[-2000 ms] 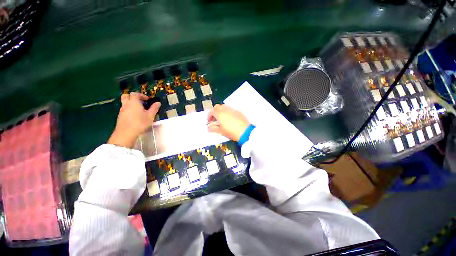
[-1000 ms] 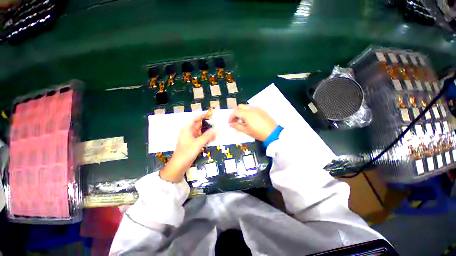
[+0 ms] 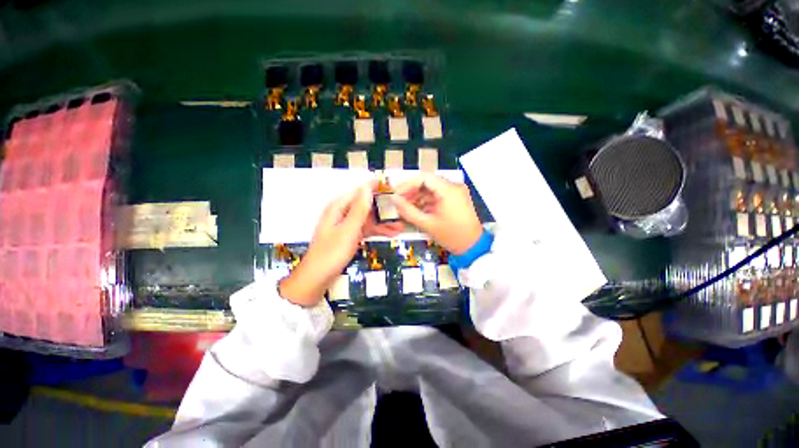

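My left hand (image 3: 336,238) and my right hand (image 3: 441,213), with a blue wristband (image 3: 474,250), meet over the white liner sheet (image 3: 298,206). Between their fingertips is one small module (image 3: 385,206), its pale square face up and its orange tail pointing away from me. My left fingers hold its left side. My right thumb and fingers touch its right side. The liner lies across the clear blister tray (image 3: 438,77). Rows of modules show beyond and in front of it. One pocket in the second row is empty.
A clear tray of pink pieces (image 3: 61,227) is at the left, beside a beige strip (image 3: 171,225). A plain white sheet (image 3: 534,214) slants at the right. Beyond it are a round mesh-topped device (image 3: 638,178), stacked blister trays (image 3: 692,219) and a black cable (image 3: 701,289).
My left hand took a dark module from the tray's far side to above the liner. My right hand has closed in on it. Its face now shows pale. The view has shifted.
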